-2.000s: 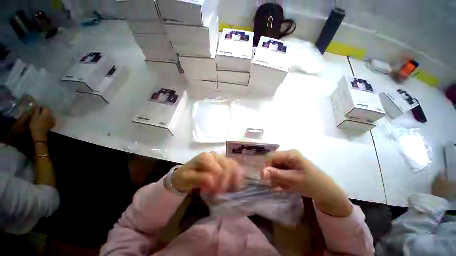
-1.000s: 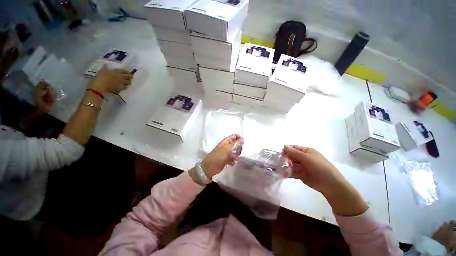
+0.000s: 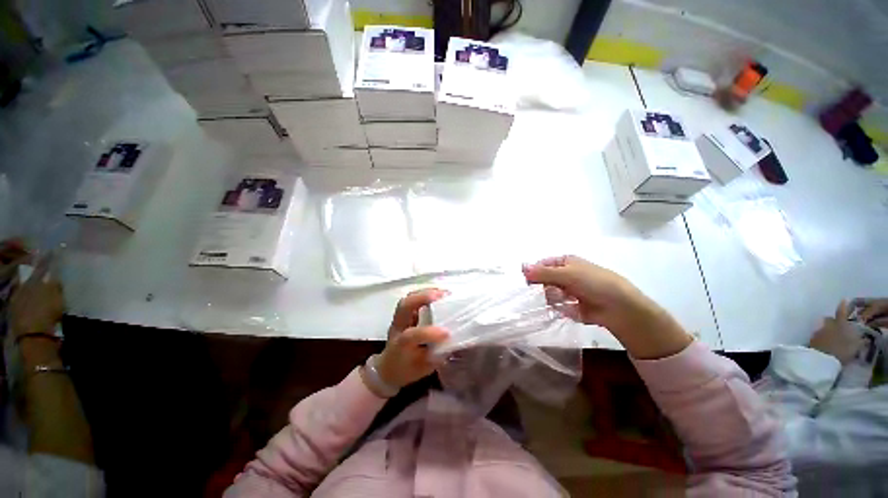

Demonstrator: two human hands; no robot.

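A white retail box (image 3: 487,313) is held over the table's front edge, with a clear plastic bag (image 3: 540,362) loose and crinkled around it. My left hand (image 3: 417,336) grips the box's left end, thumb and fingers on either side. My right hand (image 3: 574,287) pinches the bag film at the box's right end. The film blurs the box's print. Flat empty poly bags (image 3: 368,238) lie in two side-by-side piles on the table behind the box.
Tall carton stacks (image 3: 316,131) stand at the back. A carton (image 3: 248,226) lies left of the bags, another (image 3: 115,185) further left. Two stacked cartons (image 3: 654,160) stand right. Another person's hands (image 3: 845,331) are at far right; another hand (image 3: 39,303) is at far left.
The box has turned and now lies level in the bag. My left hand has shifted from the bag mouth to the box's end. The neighbour's hand at left has withdrawn from the cartons.
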